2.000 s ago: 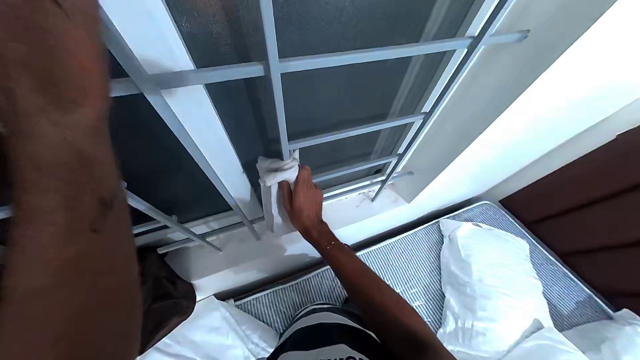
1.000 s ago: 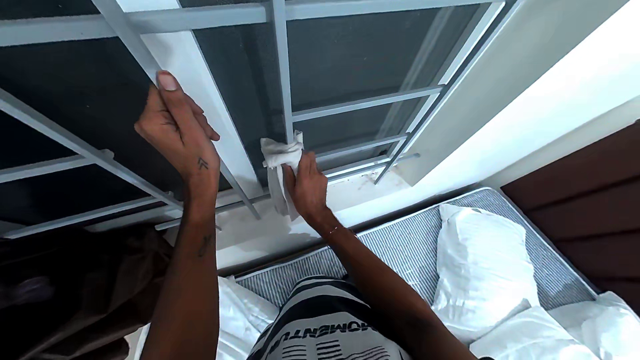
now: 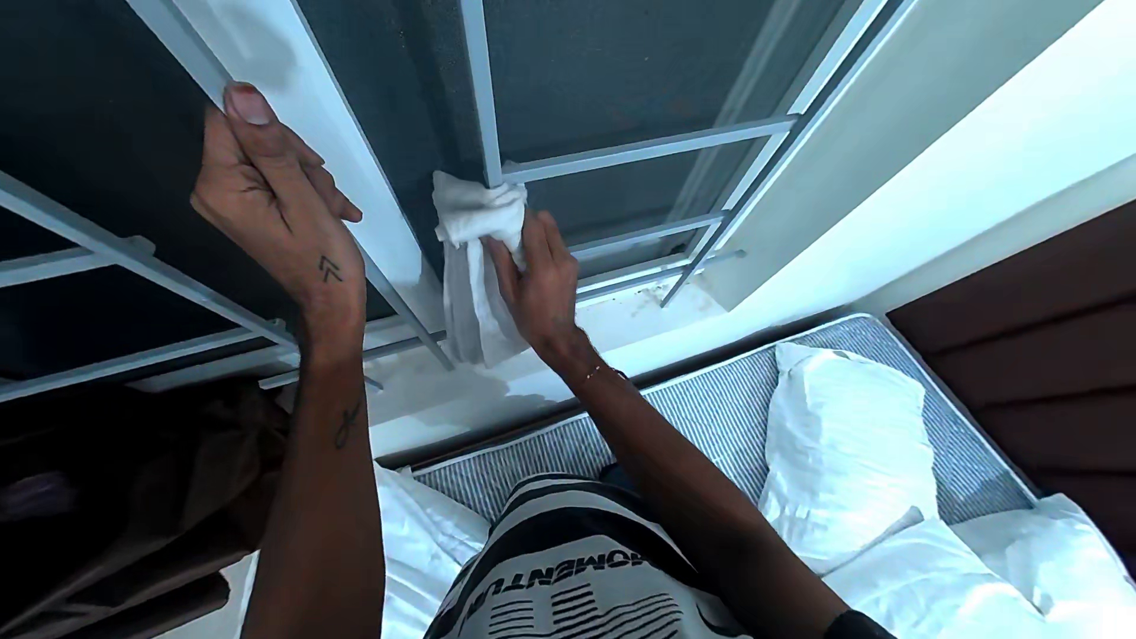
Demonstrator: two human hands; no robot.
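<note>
My right hand (image 3: 543, 282) grips a white cloth (image 3: 479, 213) that is wrapped around a vertical bar of the grey metal window grille (image 3: 648, 153), with its loose end hanging toward the sill. At the left, my left hand (image 3: 280, 182) is closed around a slanting grille bar, thumb uppermost. Behind the bars are dark glass panes (image 3: 621, 71) and a white window frame (image 3: 333, 115).
Below the window runs a white sill (image 3: 630, 315) with some brownish dirt at its right corner. A striped mattress (image 3: 710, 399) with white pillows (image 3: 848, 453) lies beneath. Dark brown fabric (image 3: 151, 497) hangs at the lower left; a brown padded panel (image 3: 1047, 355) stands at right.
My left hand, a blurred shape at the upper left two seconds ago, has moved onto the slanting bar. My right hand keeps the cloth on the same vertical bar.
</note>
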